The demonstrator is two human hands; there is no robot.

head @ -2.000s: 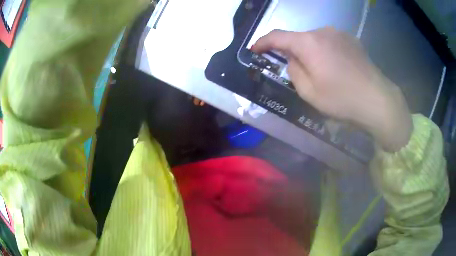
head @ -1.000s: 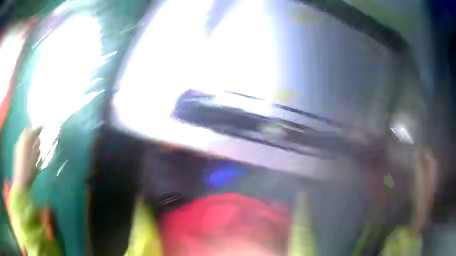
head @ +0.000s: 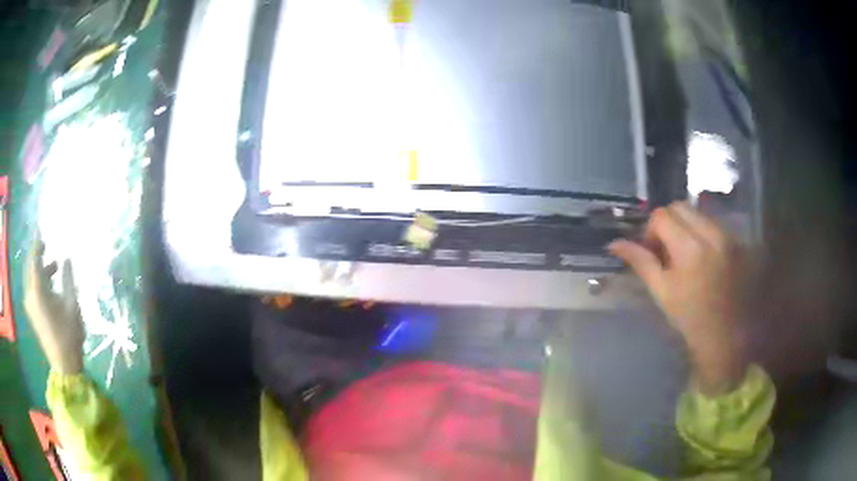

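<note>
A display panel (head: 526,103), bright on its left half and grey on the right, lies in a black fixture (head: 507,256) on a silver-white plate (head: 211,225). A thin cable (head: 484,223) runs along the panel's front edge to a pale yellowish connector (head: 421,231). My right hand (head: 684,272) is at the fixture's front right corner, thumb and forefinger apart; whether it holds something small is unclear. My left hand (head: 56,305) is at the far left, beside a glittering white heap (head: 89,197) on the green bench; its fingertips are blurred against the heap.
Slim yellow and pale items (head: 85,64) lie behind the heap. Red-orange trays or pads (head: 5,258) show at the left edge. A bright white spot (head: 712,164) is right of the fixture. Yellow tape tabs (head: 401,11) sit on the panel. A blue light (head: 404,333) shows below the plate's front edge.
The view has turned, so the whole fixture front shows. My right hand has left the panel's front left area and is at the right corner. My left hand has come into view at the heap.
</note>
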